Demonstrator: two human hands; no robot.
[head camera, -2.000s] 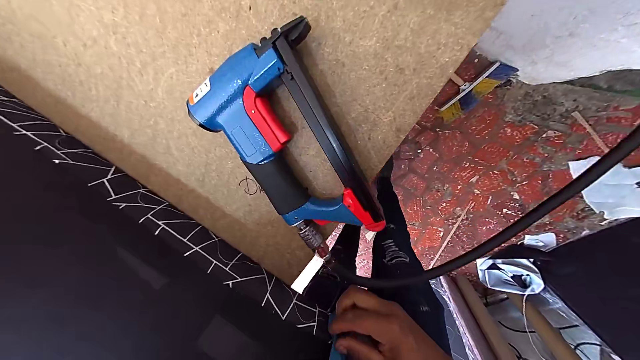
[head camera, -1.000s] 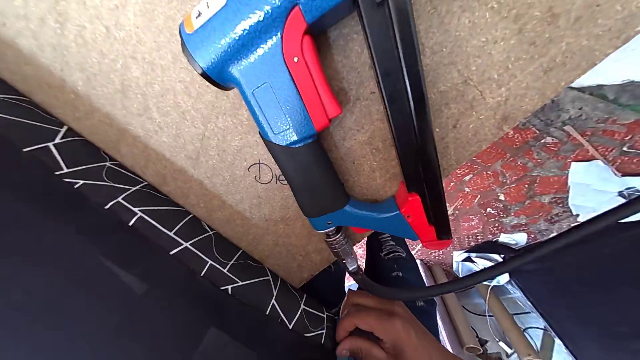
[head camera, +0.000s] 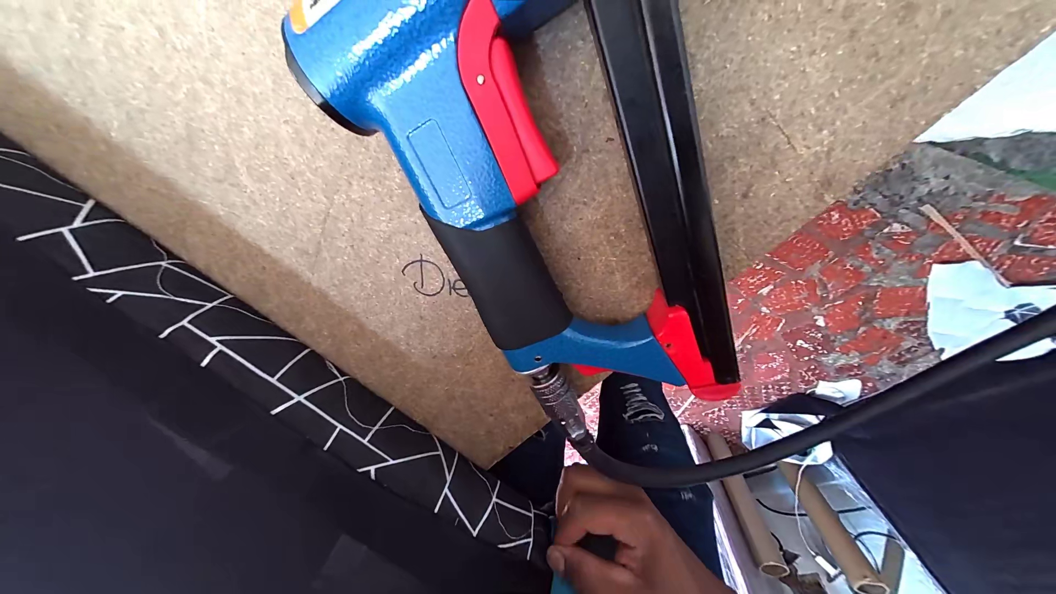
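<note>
A blue and red pneumatic stapler (head camera: 450, 157) with a black grip and black magazine lies on a particle board (head camera: 330, 206). A metal fitting joins its handle to a black air hose (head camera: 701, 472). Below that fitting, at the bottom edge, my right hand (head camera: 623, 528) has its fingers curled round a small blue and black object, mostly hidden. Its fingertips are beside the end of black fabric with white lines (head camera: 322, 396), which runs along the board's lower left edge. Plain black material (head camera: 165, 437) fills the lower left. My left hand is out of view.
The hose crosses to the right edge. Cardboard tubes (head camera: 825, 520) and cords lie at the lower right beside a dark panel (head camera: 957, 462). White scraps (head camera: 961, 309) lie on red paving (head camera: 874, 305). Legs in ripped jeans (head camera: 652, 429) show below the board.
The view has come closer to the stapler, whose front end is now out of frame. My right hand remains low by the fabric's end.
</note>
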